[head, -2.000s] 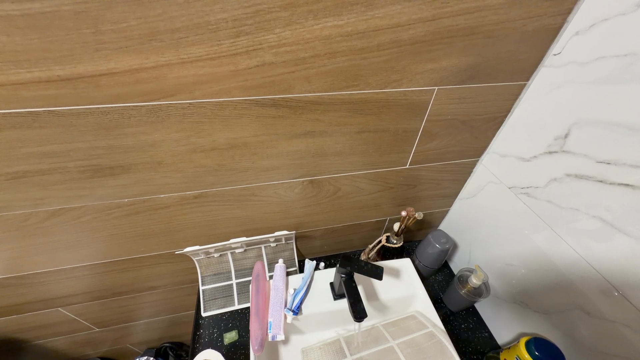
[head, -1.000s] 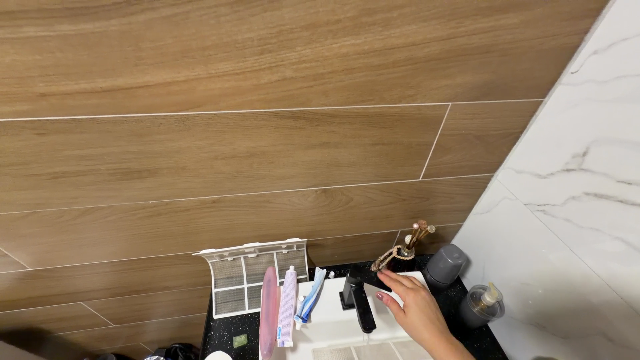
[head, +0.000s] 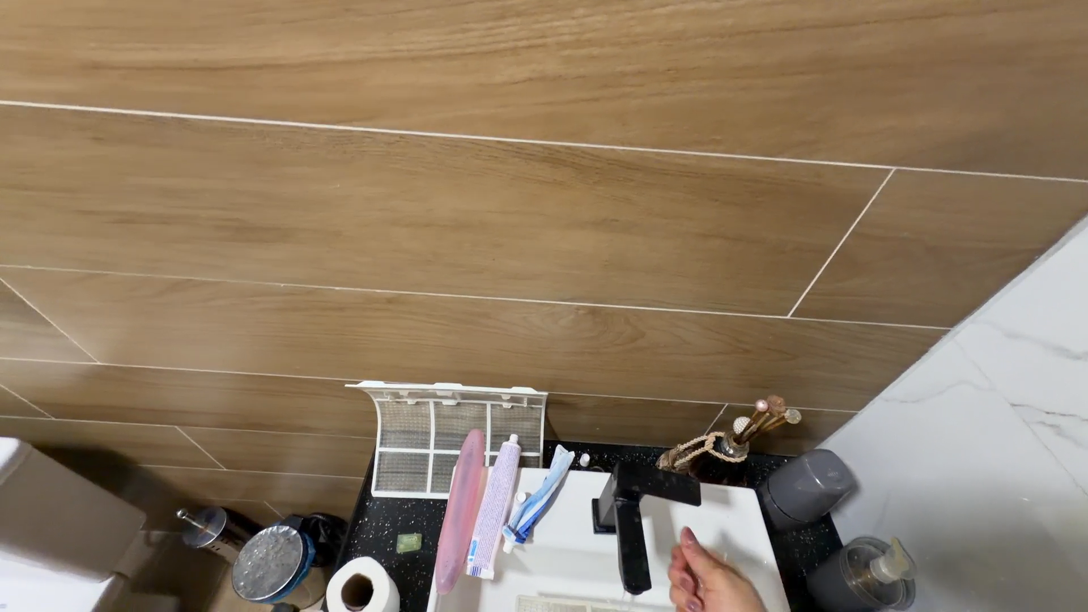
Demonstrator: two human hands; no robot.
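Observation:
My right hand [head: 712, 580] is over the right side of the white sink [head: 578, 484], just right of the spout of the black faucet [head: 631, 527]. Its fingers are curled, and I make out nothing in them. At the bottom edge of the view, part of a mesh filter panel [head: 557, 605] lies in the basin under the spout. Another white-framed mesh filter [head: 404, 472] leans against the wood-look tile wall behind the counter. On the sink's left rim rest a pink toothbrush case [head: 461, 510], a toothpaste tube [head: 495, 510] and a blue and white tube [head: 541, 497]. My left hand is out of view.
Right of the sink stand a dark grey cup [head: 806, 489] and a soap dispenser [head: 863, 578]. Behind the faucet is a reed diffuser [head: 731, 442]. A toilet paper roll [head: 363, 586], a silver-lidded bin [head: 270, 563] and a toilet tank [head: 64, 501] are at the left.
My right hand came into view onto the back of the faucet, then moved down off it to beside the spout. The faucet lever now points to the right. The view has shifted left.

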